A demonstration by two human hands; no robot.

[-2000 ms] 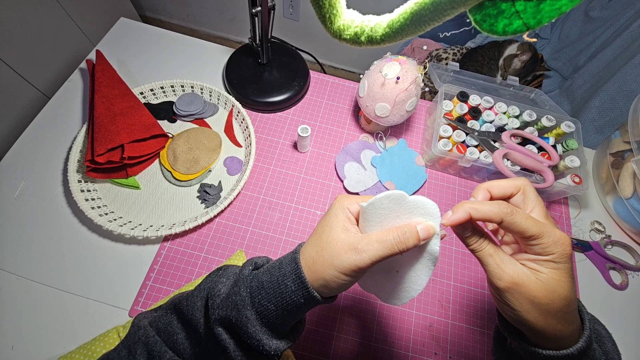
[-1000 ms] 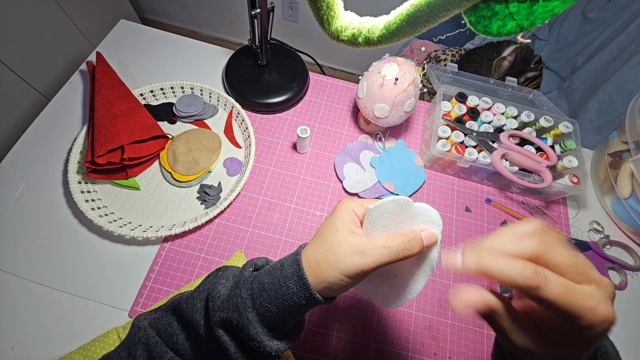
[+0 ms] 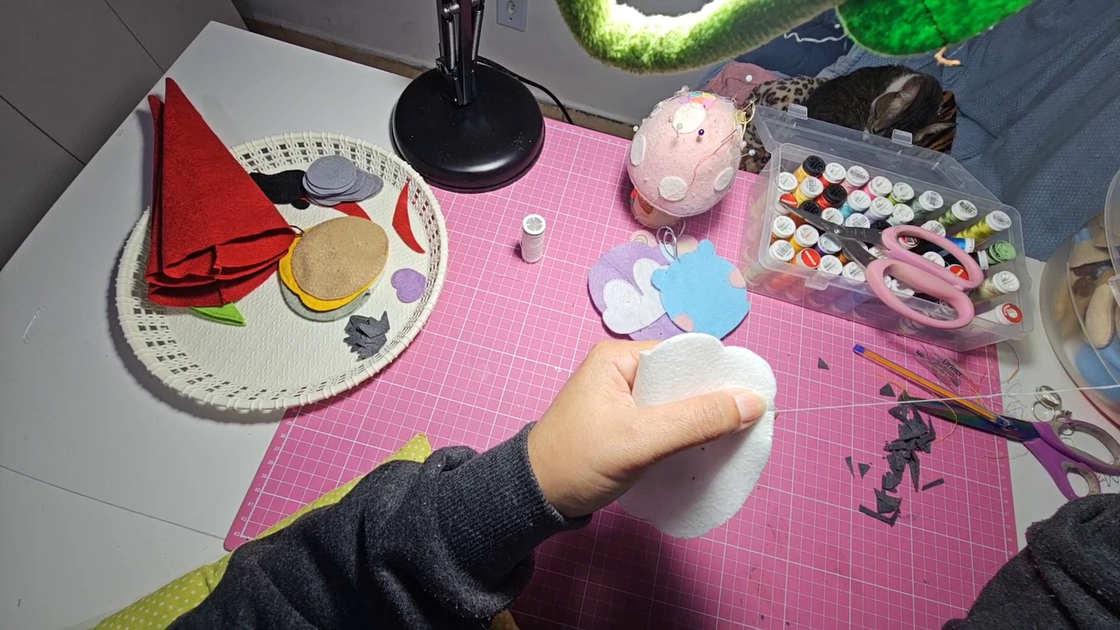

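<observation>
My left hand pinches a white felt piece with a rounded, lobed outline, its thumb on the front face near the right edge. From that edge a thin white thread runs taut to the right and leaves the view. My right hand is out of view; only its dark sleeve shows at the lower right. Just beyond the white felt lie a blue felt shape with pink spots and a lilac felt piece with white parts. A white thread spool stands on the pink cutting mat.
At left, a white woven tray holds red felt and cut shapes. A black lamp base and a pink pincushion stand behind. At right are a thread box with pink scissors, purple-handled scissors and dark scraps.
My right hand has moved away from the felt and out of view to the right, and the thread now stretches taut that way. My left hand still holds the white felt.
</observation>
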